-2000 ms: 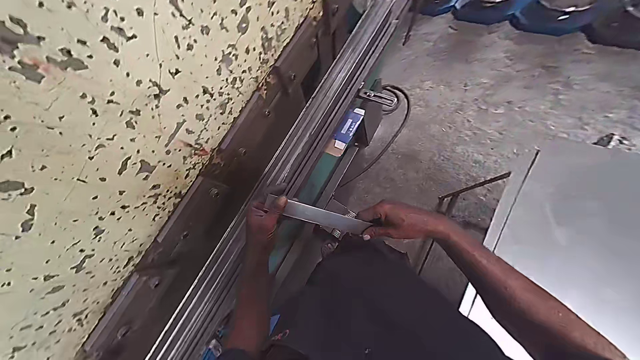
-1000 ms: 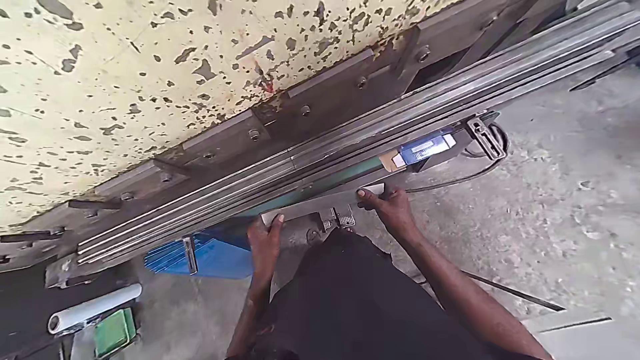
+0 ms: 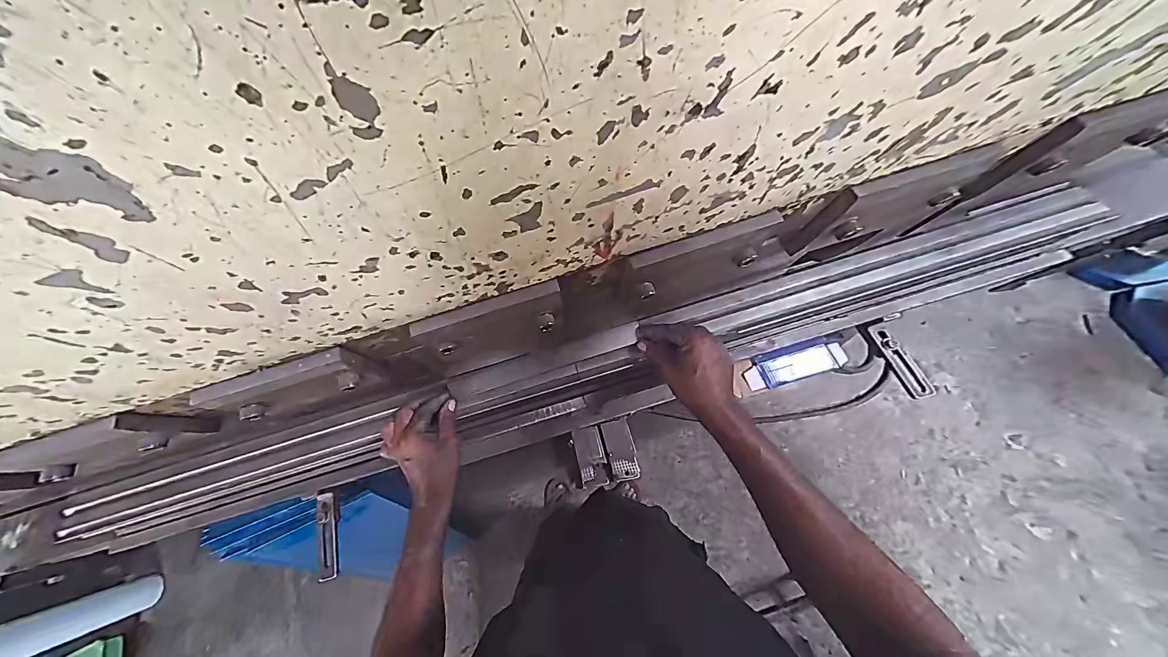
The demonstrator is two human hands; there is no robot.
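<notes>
A flat metal strip (image 3: 547,360) lies along the die of a press brake, under the bolted upper tool clamps. My left hand (image 3: 424,443) grips its left end between thumb and fingers. The right end is in my right hand (image 3: 684,360), with the fingertips at the strip's edge. Long grooved steel die rails (image 3: 776,297) run beneath and to both sides of the hands. Above them stands the machine's yellow, paint-chipped ram plate (image 3: 511,164).
A blue and white box (image 3: 798,365) sits by the rail, near a slotted metal bracket (image 3: 903,362) and a black cable. Two foot pedals (image 3: 605,453) are below. Blue sheets (image 3: 356,534) lie at lower left, beside a white roll (image 3: 87,613).
Both hands have moved the strip forward from in front of the body onto the die under the ram. The view has turned strongly.
</notes>
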